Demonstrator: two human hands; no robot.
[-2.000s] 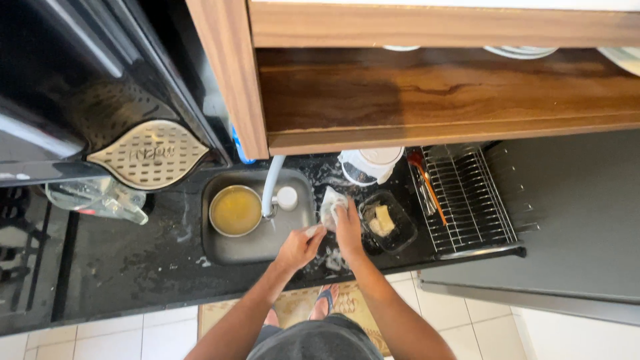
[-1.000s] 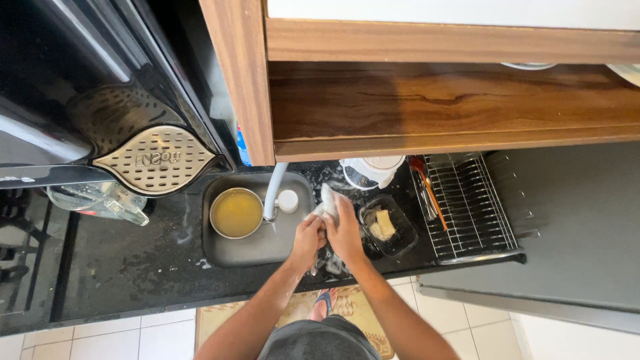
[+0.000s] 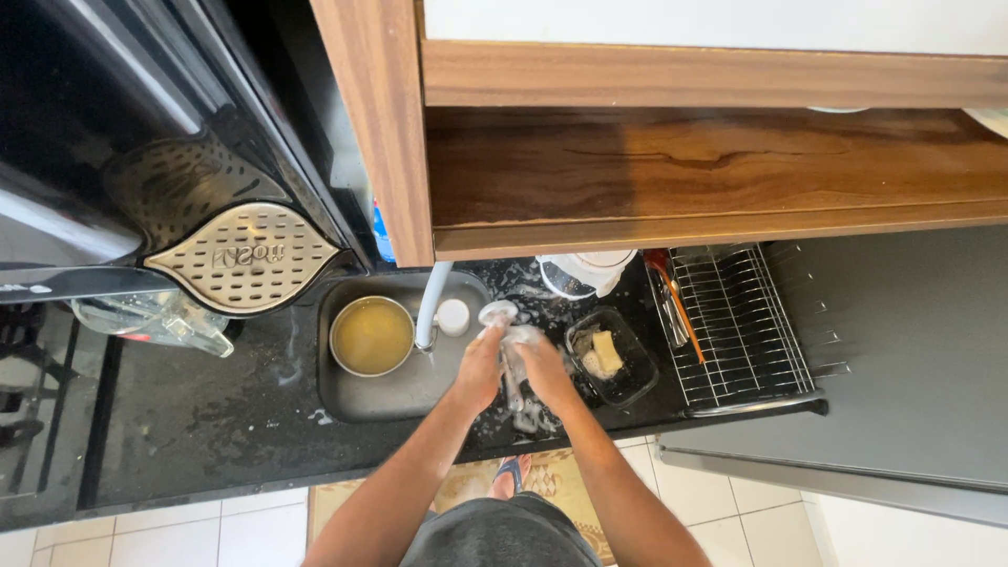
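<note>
My left hand (image 3: 480,368) grips a small white object (image 3: 498,313) with a rounded end, covered in suds, just right of the sink; its exact kind is unclear. Beside it, my right hand (image 3: 542,364) holds a wet, soapy white cloth or sponge (image 3: 521,340) against it. Foam lies on the black counter below both hands. In the steel sink (image 3: 394,403) stand a round metal pan (image 3: 372,336) of yellowish liquid and a white cup (image 3: 453,316), with the faucet between them. To the right, a dark clear container (image 3: 630,387) holds a yellow bar, apparently soap.
A wire dish rack (image 3: 740,339) with an orange-handled utensil (image 3: 683,311) stands at the right. White dishware (image 3: 587,272) sits behind the container. A wooden cabinet (image 3: 709,228) overhangs the counter. At left are a glass jug (image 3: 177,323) and a perforated metal drip tray (image 3: 248,256).
My hands have drawn slightly apart, and the rounded white end now shows above my left hand. The pan, cup and container have stayed in place.
</note>
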